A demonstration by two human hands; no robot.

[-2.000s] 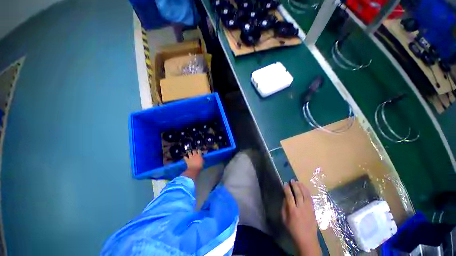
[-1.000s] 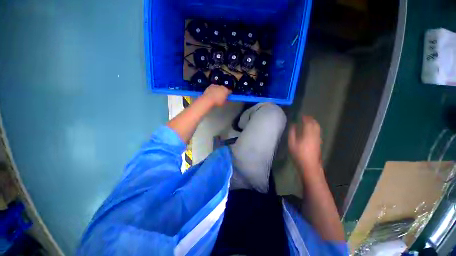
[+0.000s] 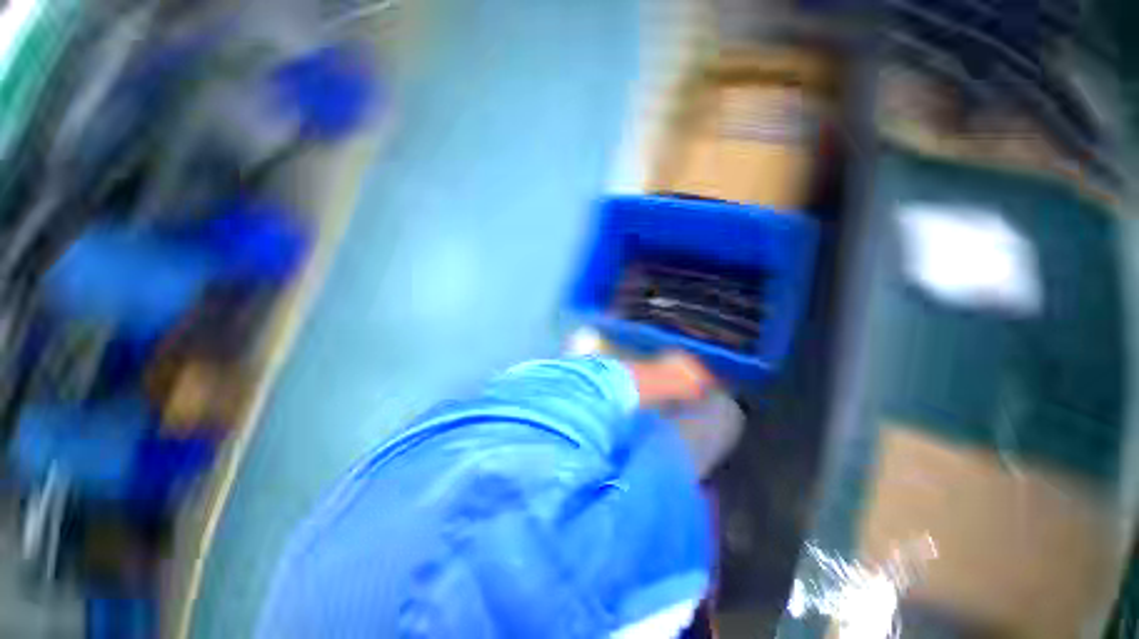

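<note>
The view is strongly blurred. The blue crate (image 3: 792,281) is on the floor in front of me, with dark units (image 3: 690,302) inside, too smeared to tell apart. My left hand (image 3: 675,378) is at the crate's near rim, below the blue sleeve. Its fingers are blurred, and I cannot tell whether it holds anything. My right hand is not in view.
A brown carton (image 3: 734,137) stands beyond the crate. On the green bench (image 3: 924,375) at the right are a white box (image 3: 972,256), a cardboard sheet (image 3: 999,524) and shiny clear wrap (image 3: 862,593). Blurred blue shapes are across the aisle at the left.
The view has swung left and the crate looks smaller and farther right. My left hand has moved from the units in the crate to around its near rim. My right hand has left view.
</note>
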